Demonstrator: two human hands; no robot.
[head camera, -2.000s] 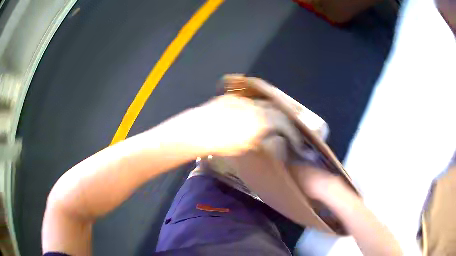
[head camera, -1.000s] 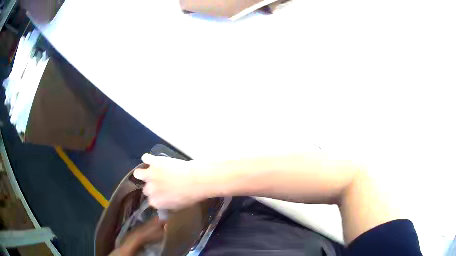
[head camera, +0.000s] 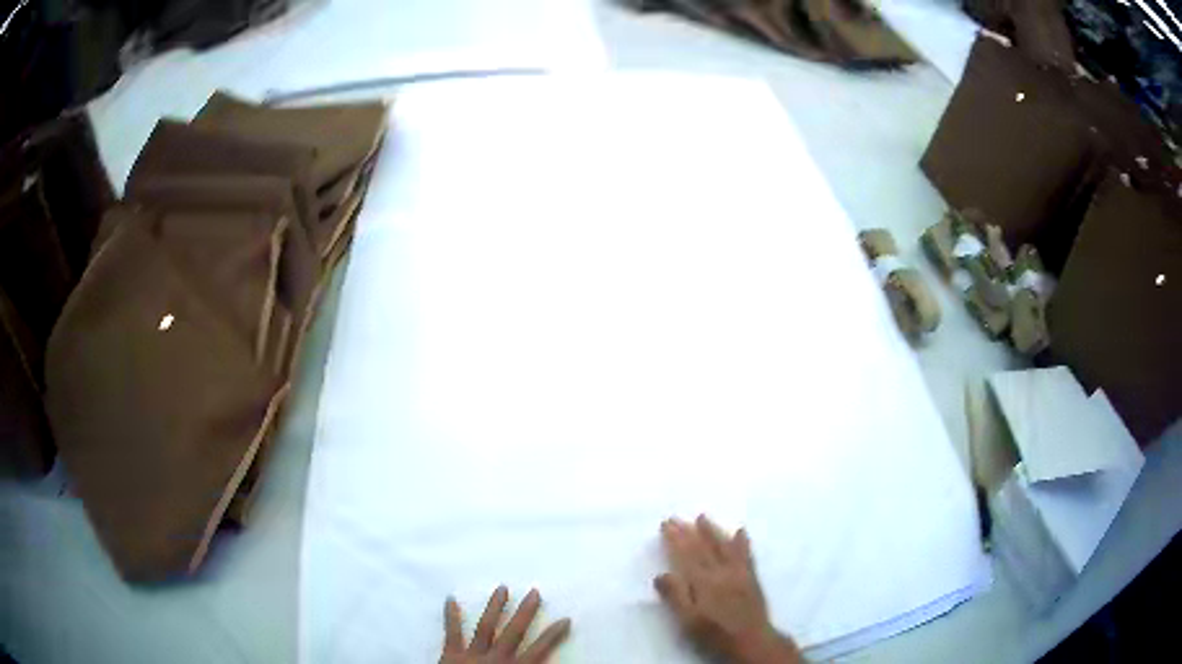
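Note:
A large stack of thin white tissue sheets (head camera: 583, 324) lies flat on the table in front of me. My left hand (head camera: 502, 632) rests at its near edge with fingers spread, cut off by the bottom of the picture. My right hand (head camera: 713, 590) lies on the paper farther right, fingers a little apart. Neither hand holds anything that I can see. The middle of the top sheet is too bright to show detail.
Flat brown unstuffed bags (head camera: 169, 376) overlap at the left. Dark brown bags (head camera: 1128, 298) stand at the right. Bundled straps (head camera: 992, 279) and white cards (head camera: 1056, 428) lie on the pale table (head camera: 894, 123) at the right. More brown material (head camera: 830, 26) lies at the far side.
The view has turned from the floor and lap to the table. Both hands have left the brown bag, which is out of view, and now lie on the white paper.

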